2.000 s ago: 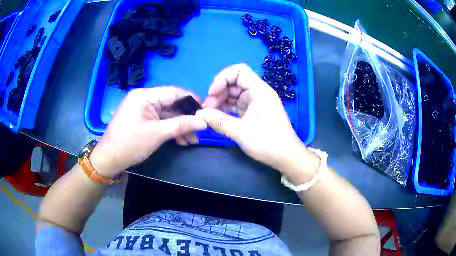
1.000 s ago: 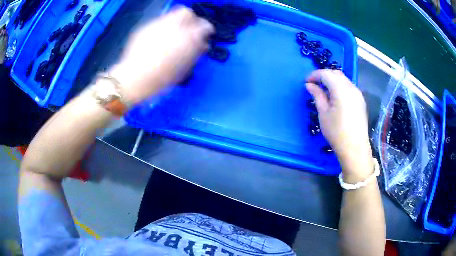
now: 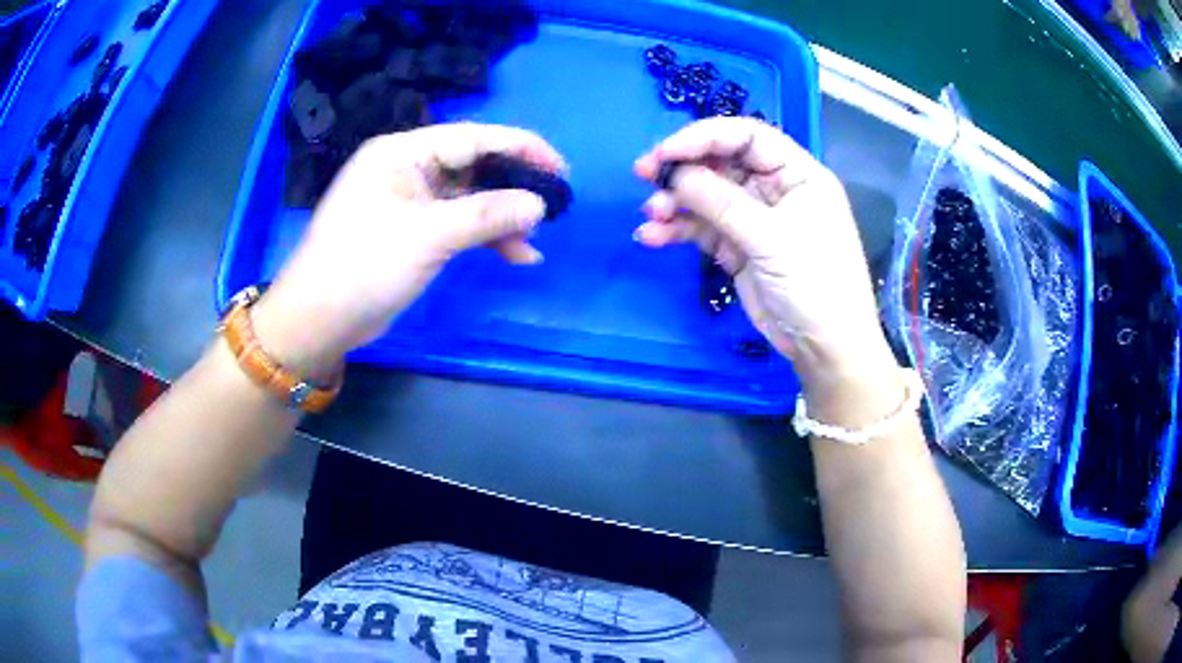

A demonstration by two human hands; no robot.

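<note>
My left hand [image 3: 421, 227] holds a black plastic housing [image 3: 525, 181] between thumb and fingers, above the blue centre tray [image 3: 570, 382]. My right hand [image 3: 752, 214] is a little to its right, apart from the housing, and pinches a small dark insert [image 3: 670, 174] that is mostly hidden by the fingertips. Black housings [image 3: 376, 71] are heaped at the left of the tray. Small glossy black inserts [image 3: 694, 82] lie at its right, partly covered by my right hand.
A deeper blue bin [image 3: 78, 143] with black pieces is at the left. A clear bag [image 3: 966, 272] of dark parts and a narrow blue tray [image 3: 1125, 363] are at the right. A green conveyor [image 3: 907, 39] runs behind. Part of another person's arm [image 3: 1156, 609] shows at lower right.
My left hand has come back from the housing heap with a housing. My right hand has moved left from the inserts with a small insert. The camera view has shifted.
</note>
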